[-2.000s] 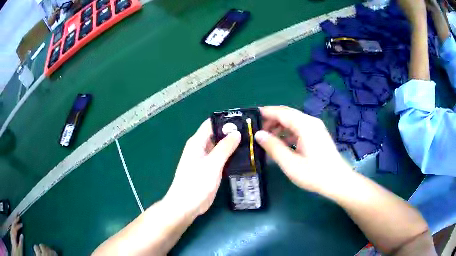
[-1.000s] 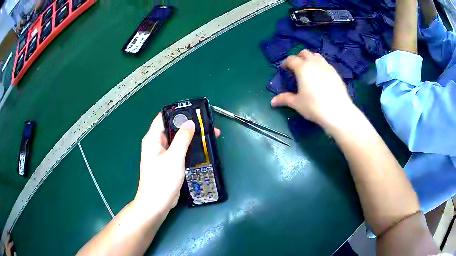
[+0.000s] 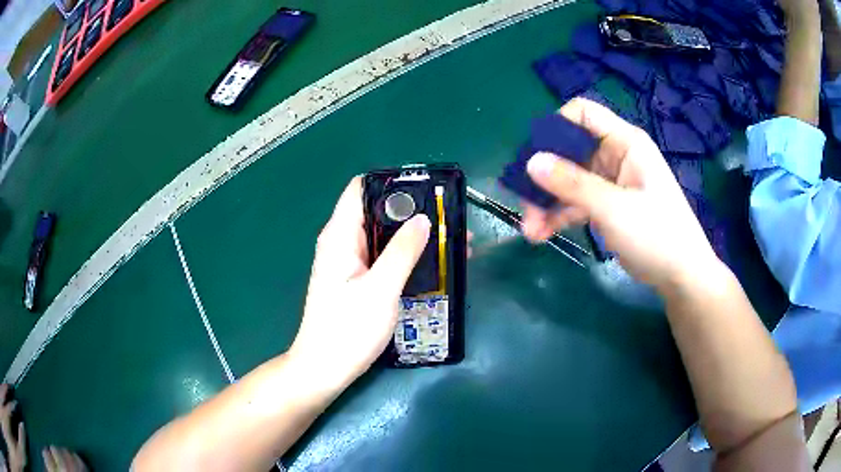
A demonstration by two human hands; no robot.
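Note:
My left hand holds an open black phone body upright in front of me, thumb on its inner face. The phone shows a pale round part near the top, a yellow flex cable along its right side and a silvery board at the lower end. My right hand holds a dark blue inner cover between thumb and fingers, to the right of the phone and apart from it. Tweezers lie on the green worktop, partly hidden by my right hand.
A pile of blue covers lies at right, with another open phone on it. A whitish strip crosses the worktop. Two phones lie beyond it. A red tray is at upper left. A person's blue sleeve is at right; other hands show at lower left.
My right hand let go of the phone, reached to the pile and now holds a blue cover nearer the phone. The tweezers have come into view on the worktop. My left hand still holds the phone.

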